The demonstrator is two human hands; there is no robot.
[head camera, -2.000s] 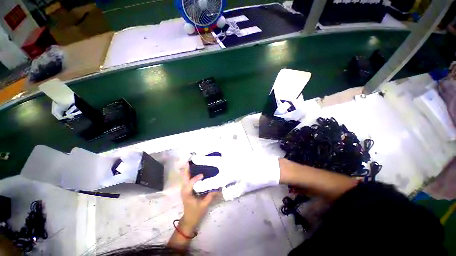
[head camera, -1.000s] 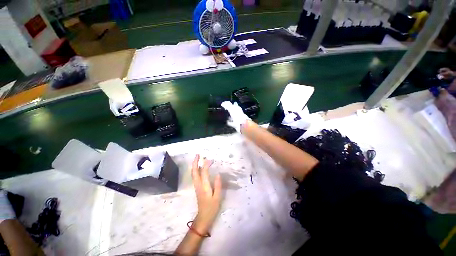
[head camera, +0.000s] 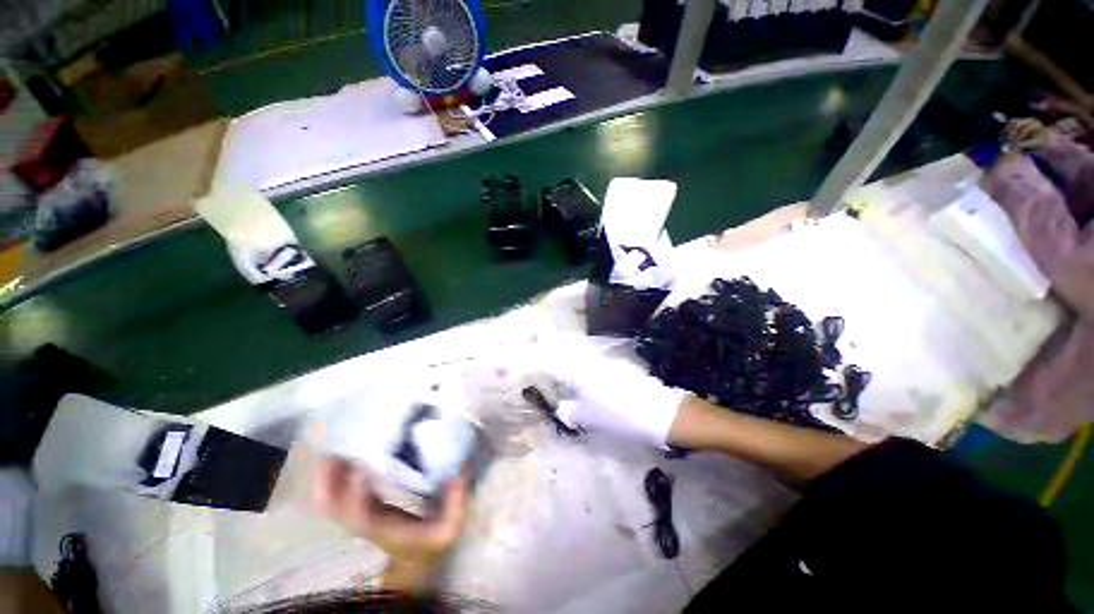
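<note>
My left hand [head camera: 402,518], bare with motion blur, holds an open retail box [head camera: 422,450] over the bench. Its pale flap is open and a black shape shows inside. My white-gloved right hand [head camera: 618,402] is to its right, with a small coiled black cable [head camera: 552,410] at its fingertips; the glove is overexposed, but the fingers appear closed on the cable. Another coiled cable [head camera: 660,513] lies nearer me. The black cable pile [head camera: 738,342] is behind my right forearm. A second open box [head camera: 230,468] lies at the left, with a white label inside.
The green belt [head camera: 456,294] carries black units [head camera: 386,282] and an open box [head camera: 310,298]. Another open box [head camera: 627,306] stands at the bench's belt edge beside the pile. Other workers' sleeves show at left and right [head camera: 1056,288]. A slanted post [head camera: 900,108] and a blue fan [head camera: 430,46] are beyond.
My right hand has moved back from the black units on the belt to a cable on the bench. My left hand, empty before, has taken an open box. The camera view has shifted.
</note>
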